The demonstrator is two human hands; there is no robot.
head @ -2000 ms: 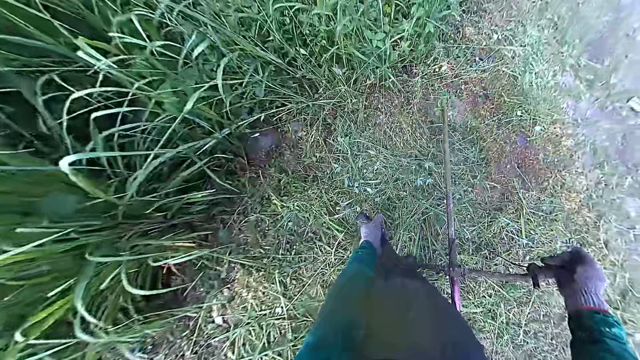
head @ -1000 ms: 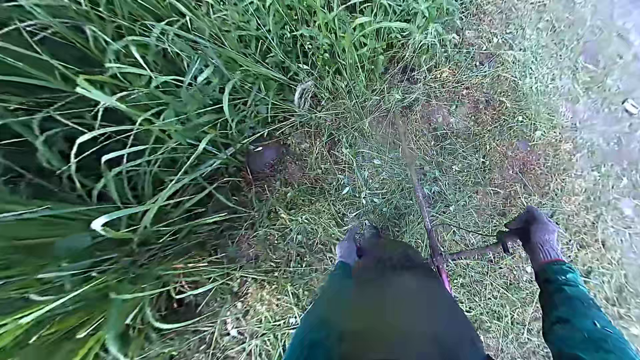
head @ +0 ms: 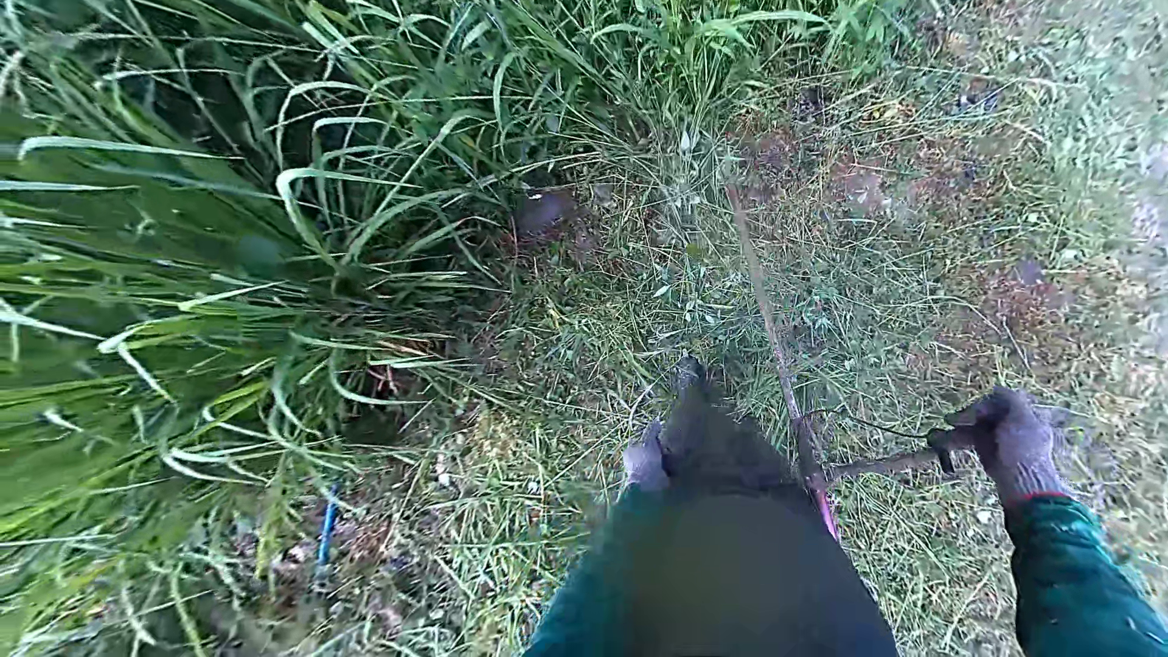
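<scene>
A brush cutter's long shaft (head: pixel 768 315) runs up the picture from beside my body, over cut grass; its far end is blurred, so the cutting head cannot be made out. My right hand (head: pixel 1015 438), in a grey knit glove, is closed around the grip at the right end of the handlebar (head: pixel 881 464). A thin dark cable loops between that grip and the shaft. My left hand (head: pixel 647 459), gloved too, is on the left side by my dark clothing, which partly hides it; what it holds cannot be seen clearly.
Tall green grass (head: pixel 365 210) stands at the left and along the top. Cut grass (head: pixel 912 347) covers the ground ahead. A dark round object (head: pixel 542 212) lies at the tall grass's edge. A blue stick-like thing (head: pixel 328 525) is at lower left, and pale ground lies at far right.
The shaft's far end has swung left from where it was two seconds ago. My right hand moved left, then back to the right, staying on the grip.
</scene>
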